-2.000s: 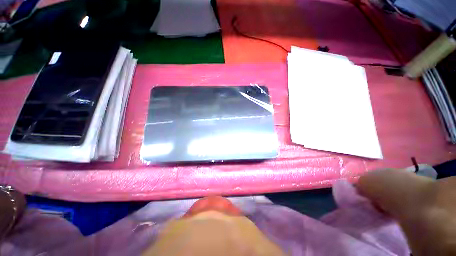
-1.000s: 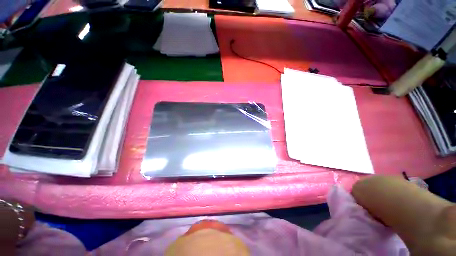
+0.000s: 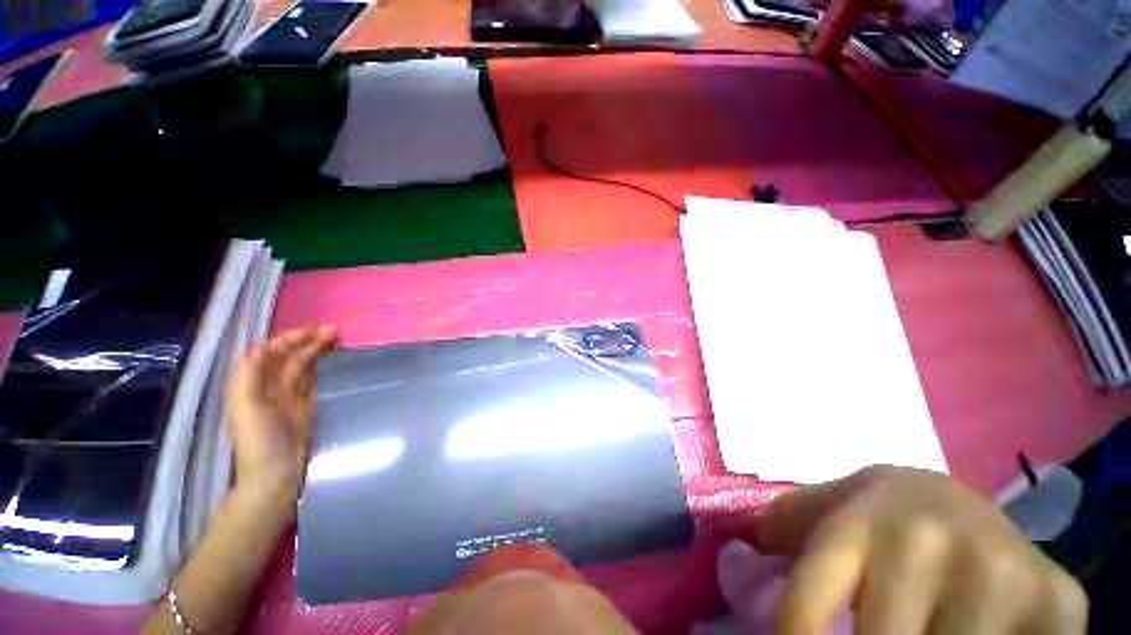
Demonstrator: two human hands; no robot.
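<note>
A dark grey glossy tablet back cover (image 3: 496, 459) lies flat on the pink covering. Creased clear film and two dark rings show at its far right corner, and small white print near its near edge. My left hand (image 3: 275, 397) is at the cover's left edge, fingers pointing away, apart and with nothing seen in them. My right hand (image 3: 924, 564) is at the lower right with fingers curled, over the near end of the white sheets. Its fingertips are hidden. A blurred skin-coloured shape covers part of the cover's near edge.
A stack of black glossy pieces with white sheets (image 3: 93, 409) lies left. White sheets (image 3: 806, 341) lie right of the cover. Loose sheets (image 3: 416, 124) lie on green. A cable (image 3: 608, 182), beige roller (image 3: 1039, 182) and second stack (image 3: 1077, 292) are farther right.
My left hand has come from the lower left edge to the cover's left side. My right hand has moved left, its fingers now visible. The cover appears nearer and slightly turned; its print now shows.
</note>
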